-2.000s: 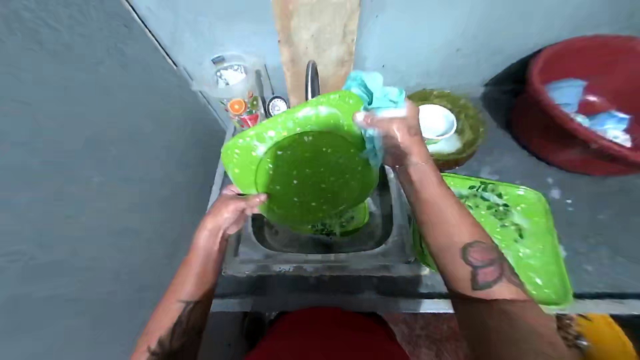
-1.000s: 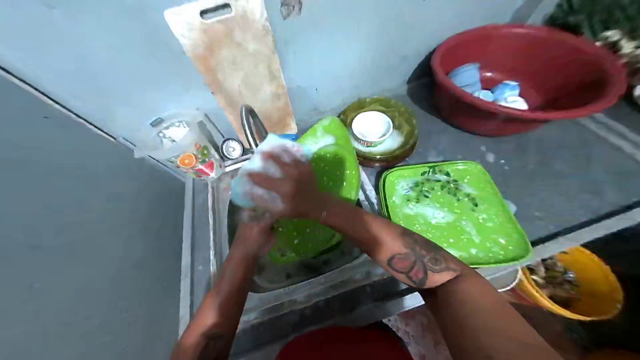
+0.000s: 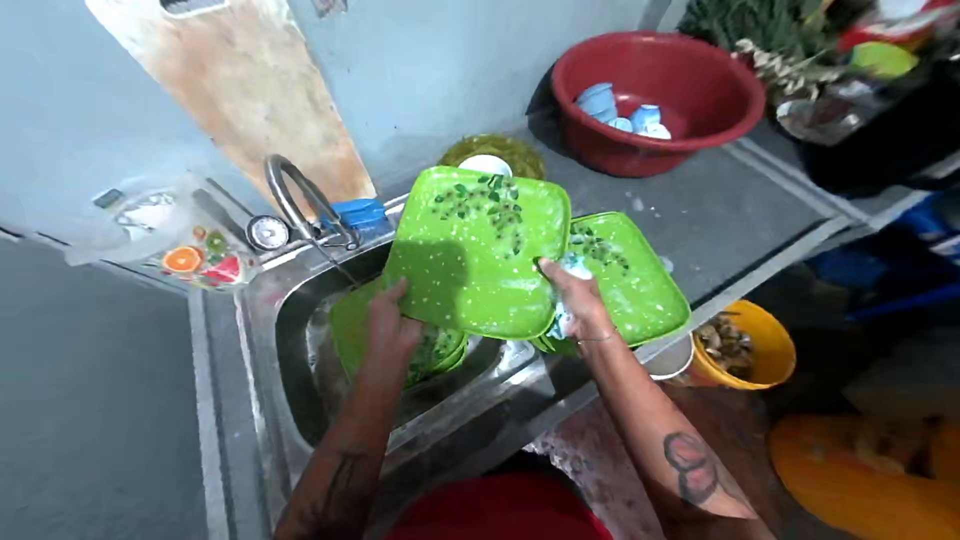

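A square green plate (image 3: 480,255) with a leaf pattern and soapy specks is held up between both hands, over the sink's right edge. My left hand (image 3: 394,322) grips its lower left corner. At its right edge my right hand (image 3: 577,296) grips it, with a soapy light-blue cloth (image 3: 561,319) pressed between hand and plate. Another soapy green plate (image 3: 637,281) lies on the counter behind and to the right, partly covered. More green plates (image 3: 442,356) rest in the steel sink (image 3: 300,405) below, partly hidden by my left forearm and the held plate.
A curved faucet (image 3: 296,199) rises behind the sink beside a blue item (image 3: 360,214) and a cutting board (image 3: 247,90). A white bowl (image 3: 486,165) sits on olive-green dishes (image 3: 517,154). A red basin (image 3: 660,97) holds cups. A yellow bucket (image 3: 750,345) stands below the counter.
The held plate has turned to show its patterned face, where its underside showed two seconds ago. It has moved from the sink toward the counter plates. The view has shifted right.
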